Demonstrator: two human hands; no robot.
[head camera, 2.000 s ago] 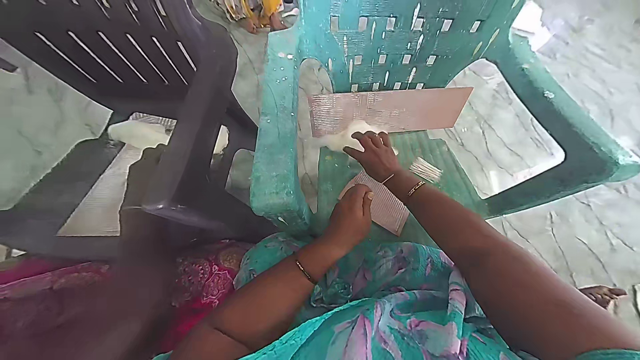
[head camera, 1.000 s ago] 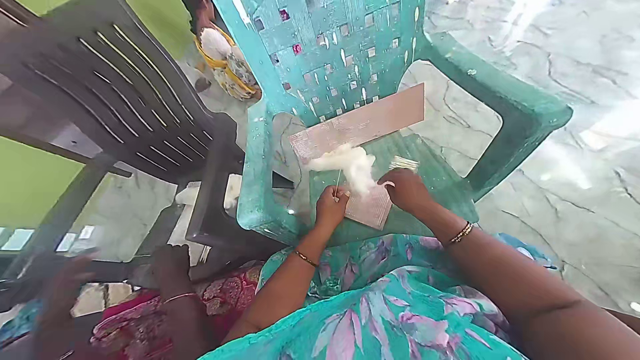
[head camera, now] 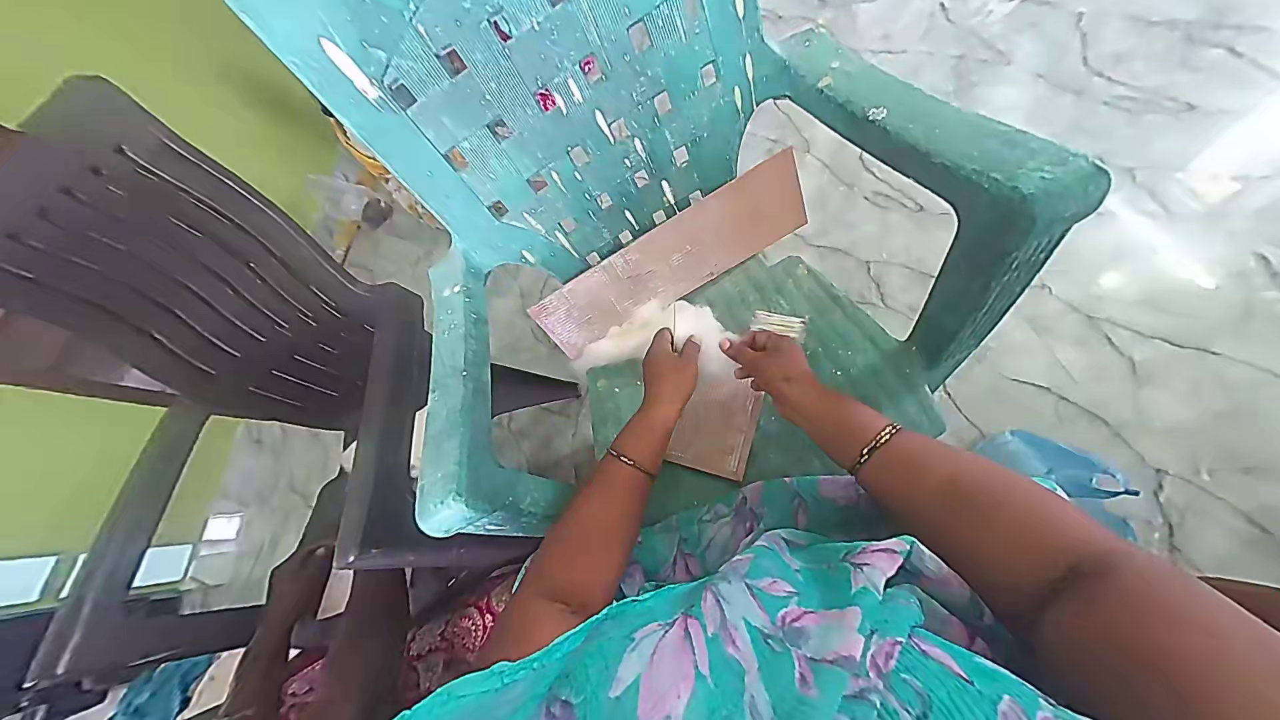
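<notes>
On the seat of a green plastic chair [head camera: 850, 370], my left hand [head camera: 668, 378] pinches a thin stick, which stands upright in front of white cotton wool [head camera: 640, 330]. To its right, my right hand [head camera: 768, 362] has its fingertips together at the edge of the cotton, seemingly on a wisp of it. Beneath the hands lies a small flat board [head camera: 715, 430]. Just beyond my right hand is a small bundle of thin white sticks [head camera: 778, 323]. A longer brownish board [head camera: 690, 245] lies slantwise behind the cotton, near the chair's backrest.
The green chair's armrest [head camera: 960, 150] rises at the right. A dark plastic chair [head camera: 380, 400] stands close at the left, with another person's arm [head camera: 290, 610] beside it. A blue plastic bag [head camera: 1060, 470] lies on the marble-patterned floor at the right.
Two seconds ago my right hand lay on the cotton; now it is at the cotton's right edge. My left hand has moved up to the cotton. The view has turned.
</notes>
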